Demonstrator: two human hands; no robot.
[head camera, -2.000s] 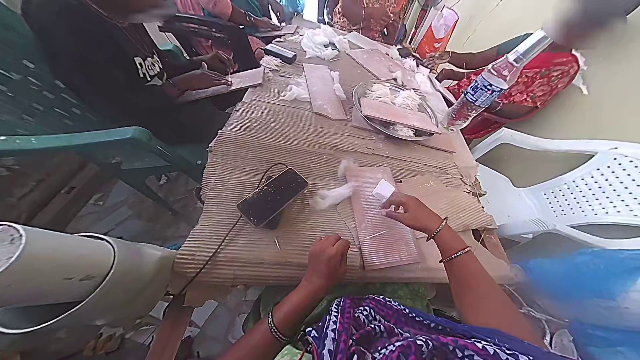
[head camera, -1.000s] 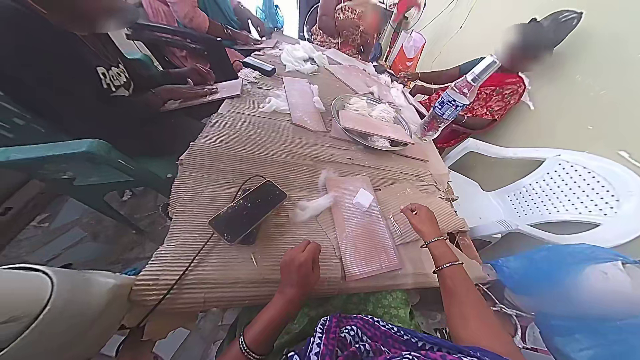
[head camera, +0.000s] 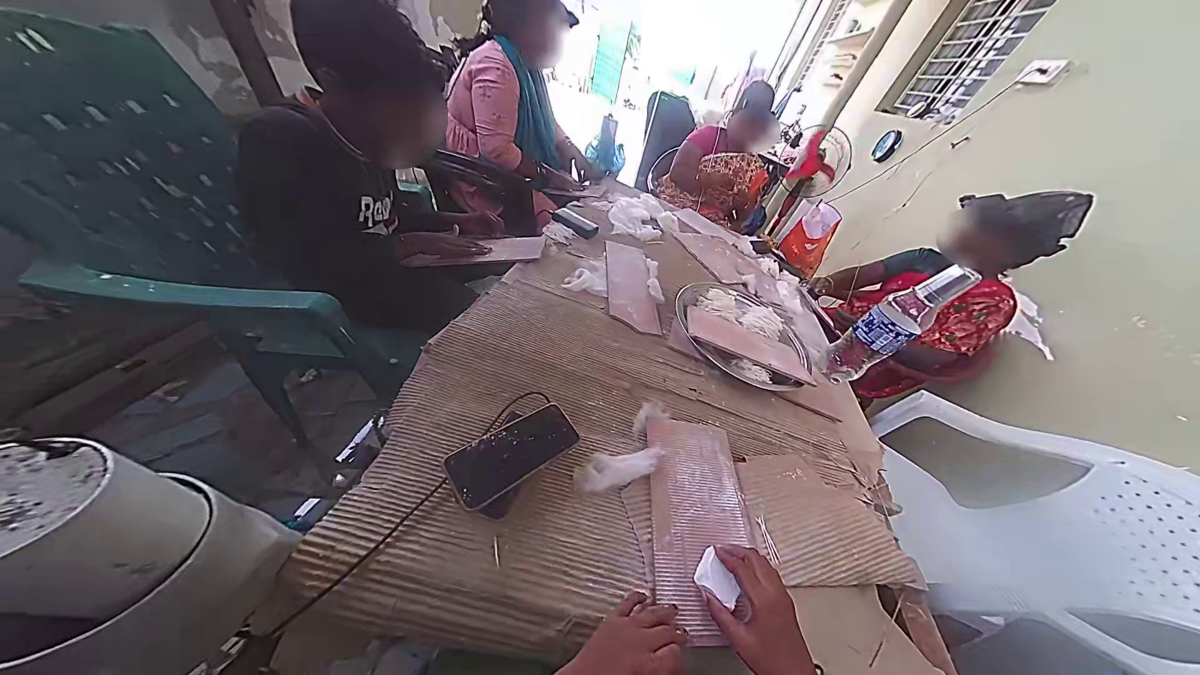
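A pinkish flat board (head camera: 696, 487) lies lengthwise on the corrugated cardboard that covers the table. Over its near end, my right hand (head camera: 759, 605) grips a small white piece (head camera: 717, 577) between thumb and fingers. My left hand (head camera: 634, 639) rests at the board's lower left corner with its fingers curled; whether it holds anything cannot be seen. White cotton-like fluff (head camera: 619, 469) lies against the board's left edge. To the left, a smartphone (head camera: 512, 456) with a cable sits on the cardboard.
Farther along the table are a steel plate (head camera: 687, 302) with white strands and a board, a plastic bottle (head camera: 900, 323), and another board (head camera: 632, 287). Several people sit around it. A white plastic chair (head camera: 1059, 506) stands at the right, a green chair (head camera: 187, 291) at the left.
The white piece lay on the board a second ago; now my right hand has it near the board's near end. My left hand has come to the board's corner. The view has tilted up.
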